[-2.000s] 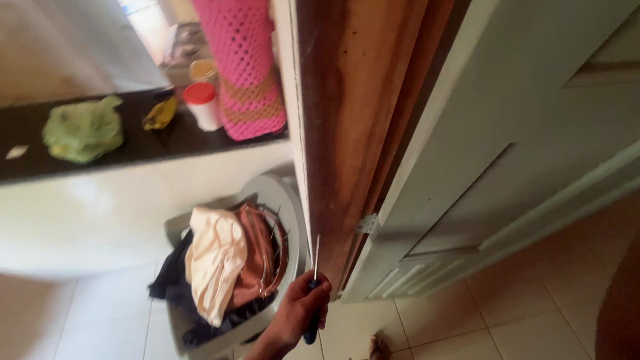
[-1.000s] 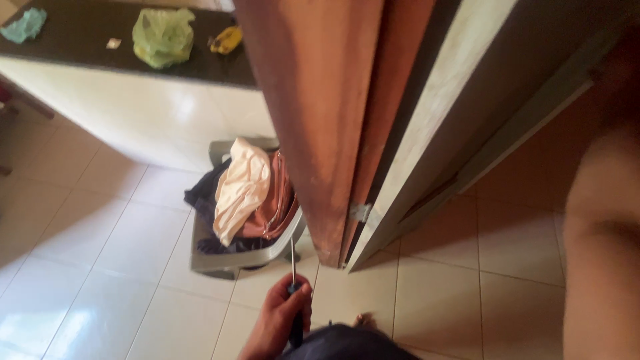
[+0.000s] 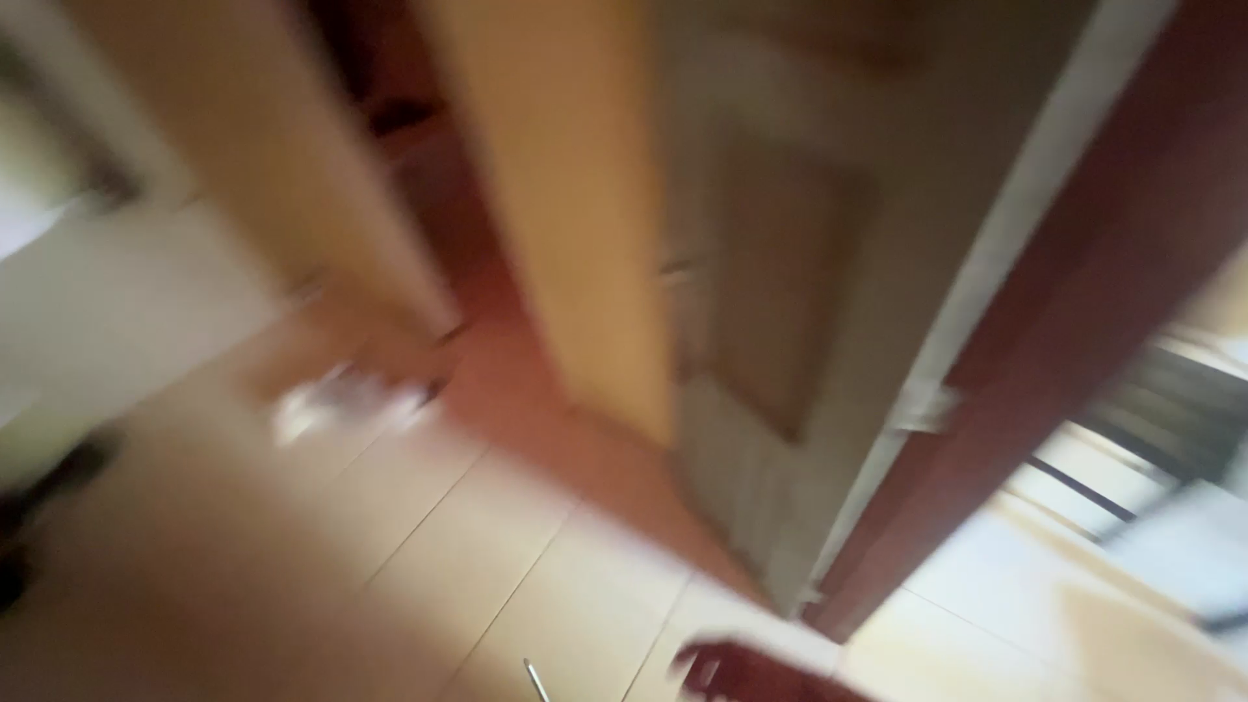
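The thin metal shaft of a hand tool [image 3: 535,680], seemingly a screwdriver, rises from the bottom edge of the blurred view. Its handle and whatever holds it are out of frame. Neither my left hand nor my right hand can be made out. A dark reddish shape [image 3: 770,675] at the bottom, right of the shaft, may be a foot; blur leaves this unsettled. Above it stands a panelled door [image 3: 780,292], with a metal hinge [image 3: 926,408] joining its pale edge to a dark red-brown wooden door frame [image 3: 1024,322].
An orange-brown wooden post or door edge [image 3: 575,214] stands left of the panelled door. Light floor tiles [image 3: 526,556] run beneath. A blurred whitish object [image 3: 351,400] lies on the floor at the left. Dark rails or bars [image 3: 1102,487] show beyond the frame at right.
The view has swung strongly. The hand gripping the tool's handle, seen one second ago, has left the frame, as have the laundry basket and the counter. Only the tool's shaft shows.
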